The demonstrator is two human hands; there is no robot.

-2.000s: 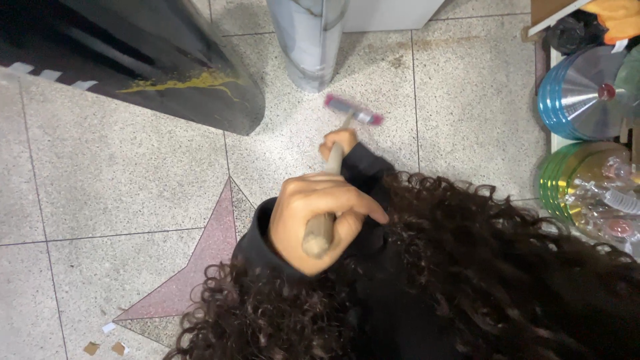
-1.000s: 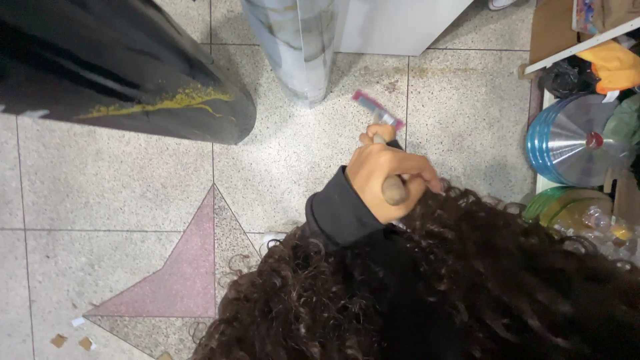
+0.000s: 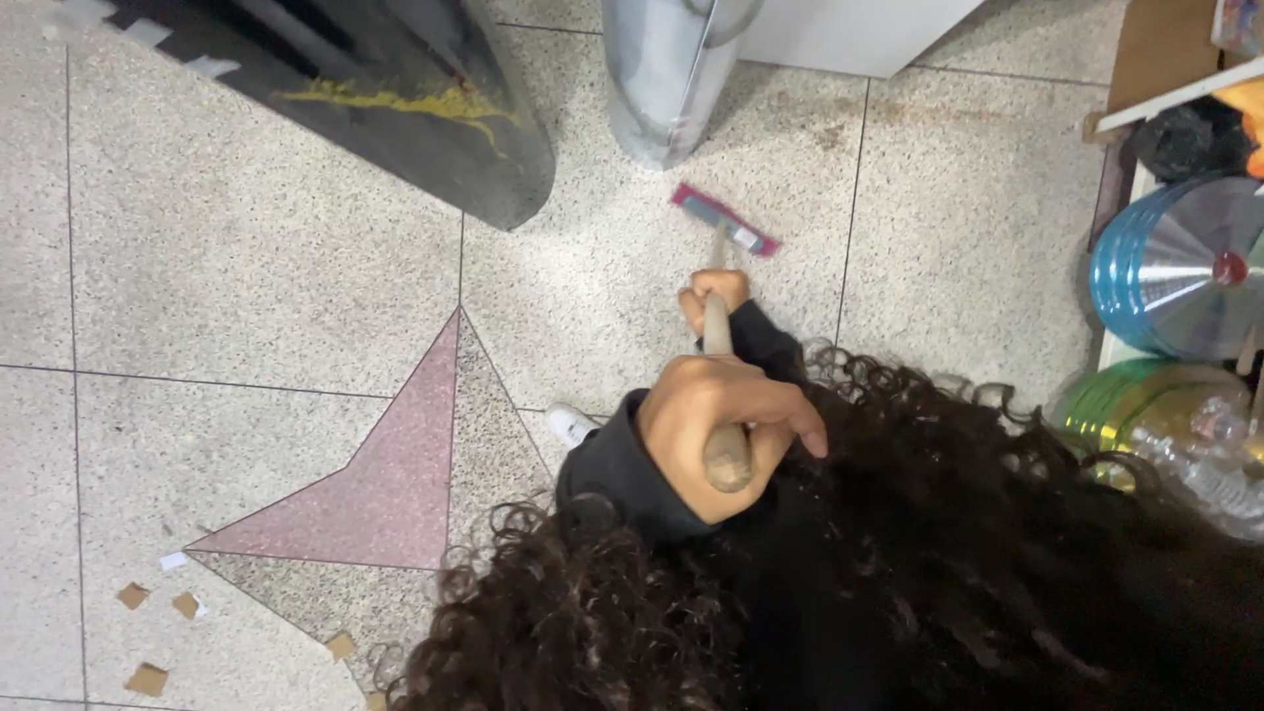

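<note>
My left hand [image 3: 726, 434], in a black sleeve, is closed around the top end of a broom's wooden handle [image 3: 718, 326], close to the camera. Lower on the same handle, my right hand [image 3: 723, 288] grips it, its sleeve coming in from the right. Beyond that hand, the broom head [image 3: 726, 219], grey with a pink edge, is low over the speckled floor; whether it touches cannot be told. Dark curly hair [image 3: 948, 553] hides much of the lower view.
A black cylinder [image 3: 425, 109] with a yellow mark and a grey column [image 3: 667, 89] stand ahead. Cardboard scraps [image 3: 147, 679] and a white scrap [image 3: 173, 561] lie at lower left. Shelving at right holds stacked blue-rimmed discs [image 3: 1165, 267] and plastic bottles [image 3: 1205, 464]. A white shoe [image 3: 570, 425] shows left of my hands.
The broom head first moved right, away from the grey column, then back left nearer it. Both hands went along and still hold the handle. The white shoe shows more now.
</note>
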